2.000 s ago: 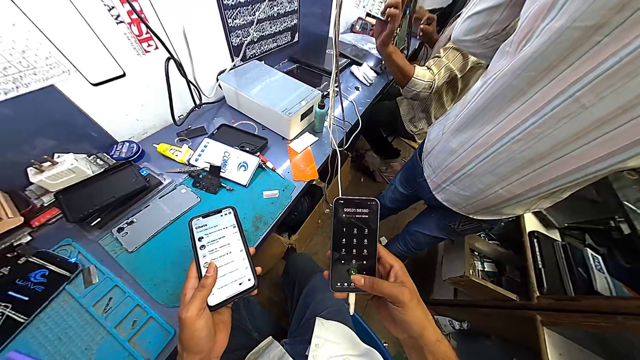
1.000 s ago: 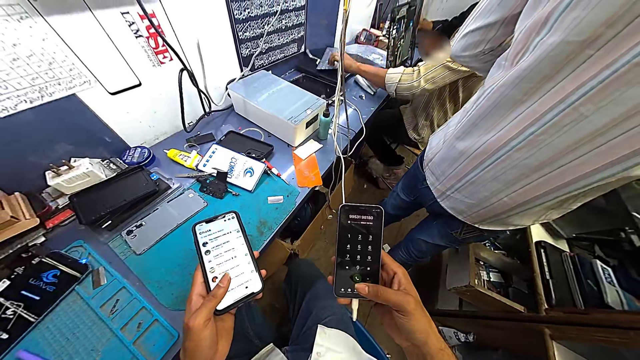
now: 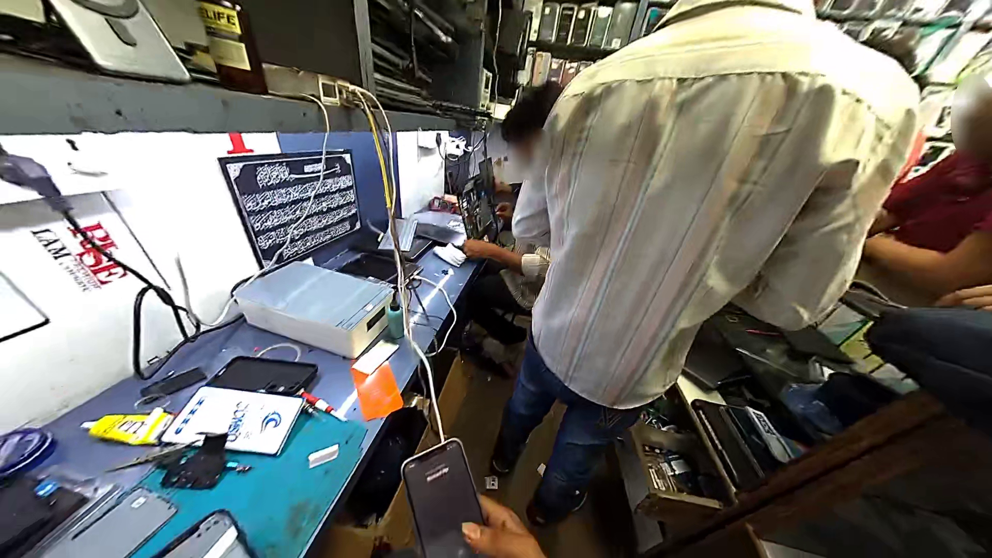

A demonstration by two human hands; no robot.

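Observation:
My right hand (image 3: 504, 531) holds a smartphone (image 3: 446, 500) with a dim, dark screen at the bottom centre, its thumb over the right edge of the screen. A white cable (image 3: 428, 380) hangs down behind the phone's top edge. My left hand is out of view. At the bottom left, part of another phone (image 3: 209, 539) shows at the near edge of a teal work mat (image 3: 310, 473); whether a hand holds it cannot be seen. On the mat lie a grey phone back panel (image 3: 124, 519) and a small black part (image 3: 198, 463).
A white box-shaped device (image 3: 314, 306), a yellow tube (image 3: 130, 428), a white box (image 3: 232, 418) and an orange sheet (image 3: 377, 394) are on the bench. A person in a striped shirt (image 3: 643, 232) stands close ahead. An open drawer (image 3: 674, 473) is at the right.
The view has swung up and right. My left hand has left the view, and the phone in my right hand now shows a dimmer screen without the keypad. The standing person's back is now in view.

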